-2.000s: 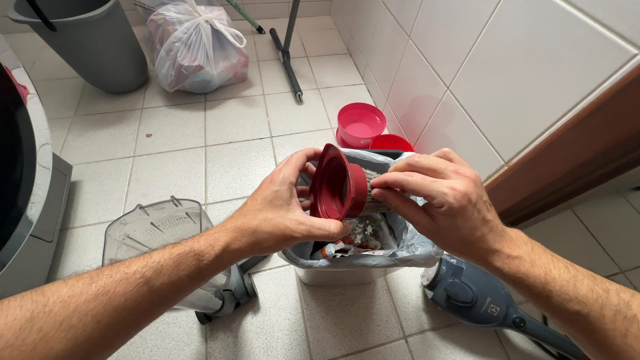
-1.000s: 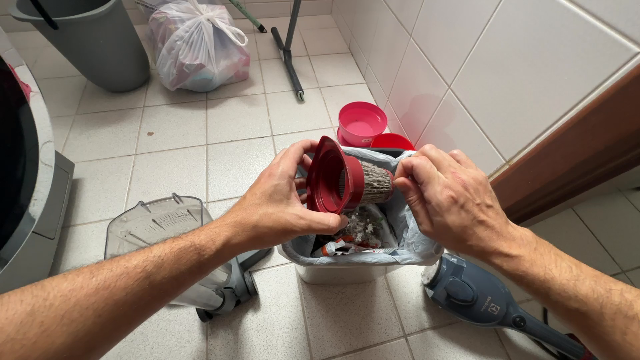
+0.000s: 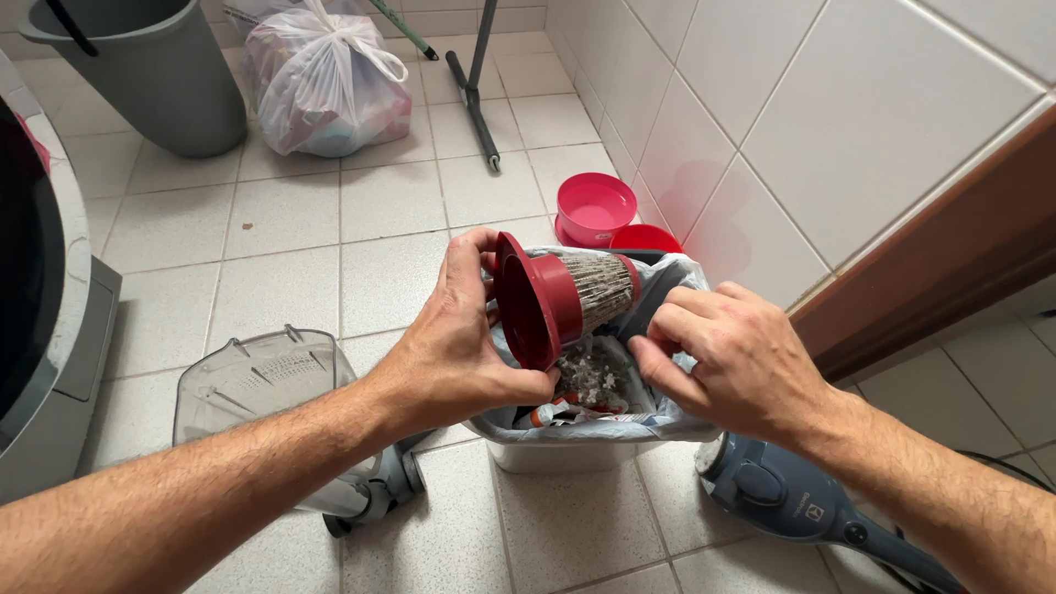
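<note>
My left hand (image 3: 470, 346) grips the rim of a red vacuum cleaner filter (image 3: 557, 301) and holds it tilted over a lined waste bin (image 3: 561, 458). The pleated part of the filter is coated with grey dust and points to the right. My right hand (image 3: 718, 355) is beside the bin's right side, apart from the filter, fingers curled with the thumb near the forefinger; whether it pinches anything is not clear. Grey lint (image 3: 590, 375) and crumpled wrappers lie inside the bin. A clear plastic dust container (image 3: 256, 384) is on the floor at the left, partly behind my left forearm.
A blue-grey Electrolux handheld vacuum (image 3: 775, 491) lies at the lower right. Pink and red bowls (image 3: 596, 206) stand behind the bin by the tiled wall. Farther back are a grey bucket (image 3: 157, 82), a tied plastic bag (image 3: 330, 91) and a dark stand (image 3: 474, 115).
My right hand has come away from the filter's pleats and moved right. The filter, still in my left hand, has turned so that its pleated part shows.
</note>
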